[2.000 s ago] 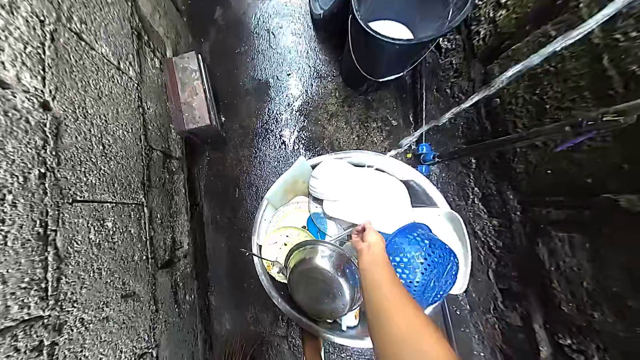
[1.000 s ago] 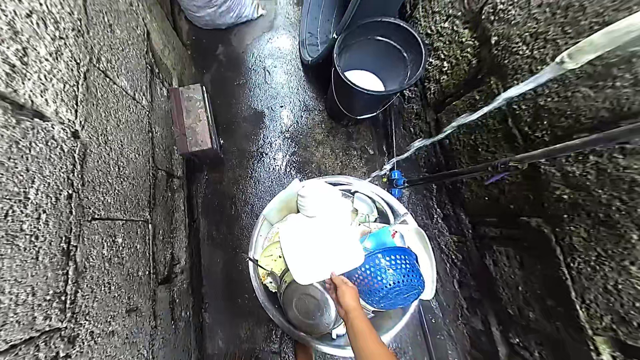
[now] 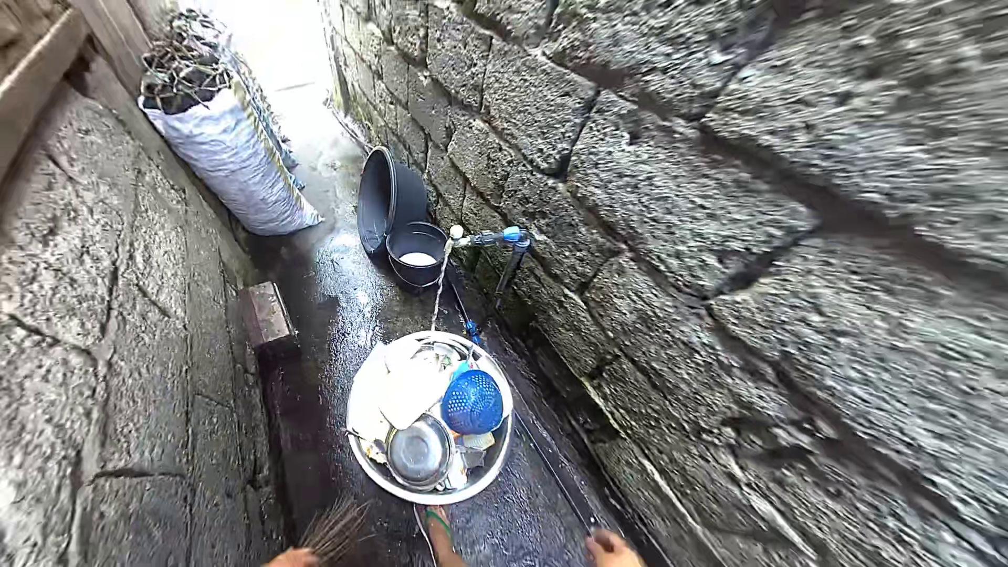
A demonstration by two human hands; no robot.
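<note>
My left hand (image 3: 293, 557) shows at the bottom edge beside the bristles of a stick broom (image 3: 339, 531); whether it grips the broom is not clear. Low on the right, my right hand (image 3: 613, 547) is only partly in view, away from the basin, its fingers curled. Between and beyond them stands a round metal basin (image 3: 442, 498) full of dishes. In it lie a blue perforated plastic basket (image 3: 472, 402), a metal pot or bowl (image 3: 420, 451) and white plates (image 3: 409, 390). Water runs from a faucet (image 3: 457, 233) into the basin.
A black bucket (image 3: 417, 272) and a tilted black tub (image 3: 394, 193) stand by the right block wall (image 3: 630, 197). A filled white sack (image 3: 236, 161) leans at the left wall, with a concrete block (image 3: 268, 313) nearer. A foot (image 3: 441, 539) is just below the basin.
The view has swung up and back, bringing in the faucet and whole sack. The hand that was at the dishes has left the basin. Between the earlier frames, a large white item moved over the metal pot.
</note>
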